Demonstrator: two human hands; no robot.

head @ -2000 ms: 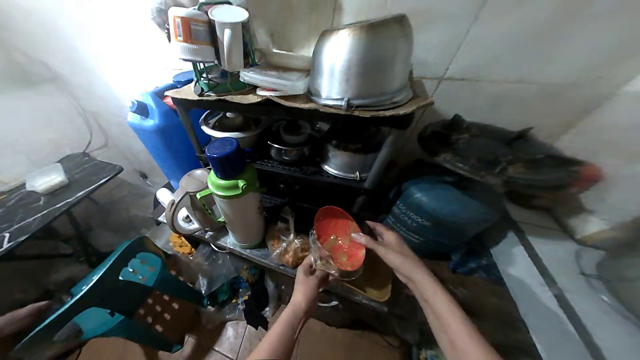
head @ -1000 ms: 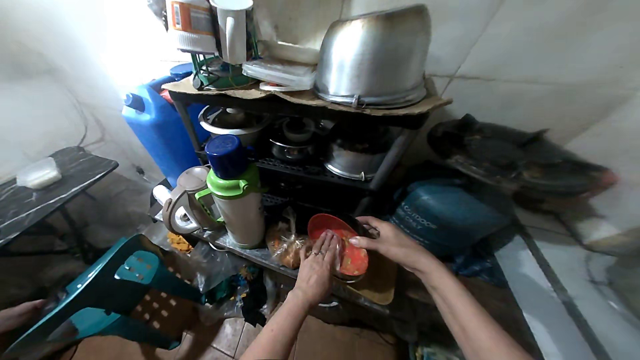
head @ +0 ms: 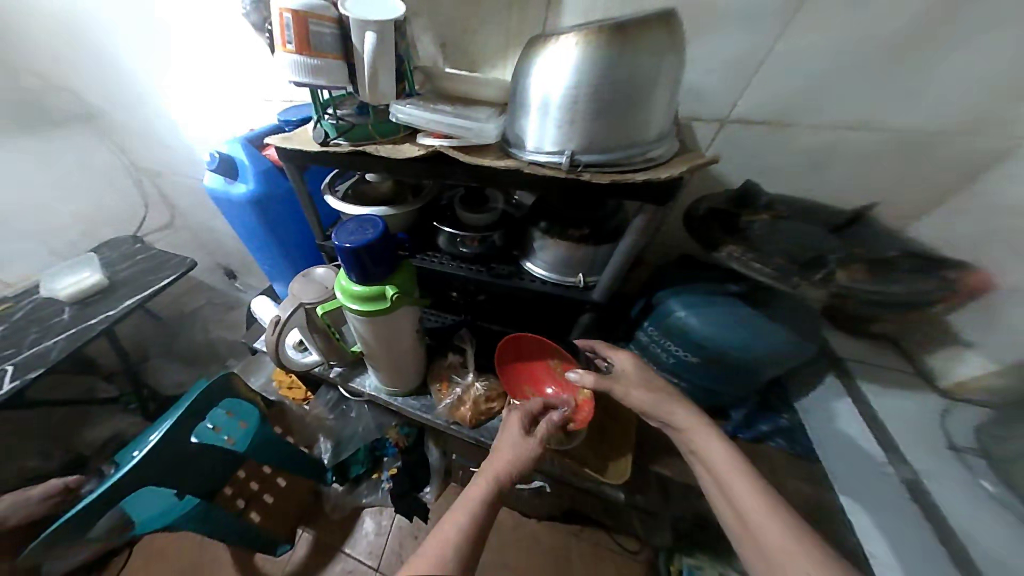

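Observation:
A red plastic bowl (head: 534,364) is tilted above the lowest shelf, with orange-red food bits along its lower inner side. My right hand (head: 616,380) grips the bowl's right rim, its thumb on the inner wall. At the bowl's lower edge my left hand (head: 528,436) has its fingers pinched together on what looks like clear plastic; the exact hold is blurred. A round clear-looking rim shows just beneath the bowl. A knotted clear plastic bag of orange-brown food (head: 468,392) lies left of the bowl, beside a white flask with a green collar (head: 388,344).
A yellowish tray (head: 612,448) lies beneath my right hand. Behind stands a black shelf rack with pots (head: 564,252) and a large aluminium pot (head: 596,88) on top. A teal gas cylinder (head: 712,344) is at right, a green plastic chair (head: 168,456) at left, with another person's hand (head: 40,504) near it.
My left hand, spread flat over the bowl's front one second ago, is now lower with its fingers pinched. More of the bowl's red inside shows. My right hand stays at the rim.

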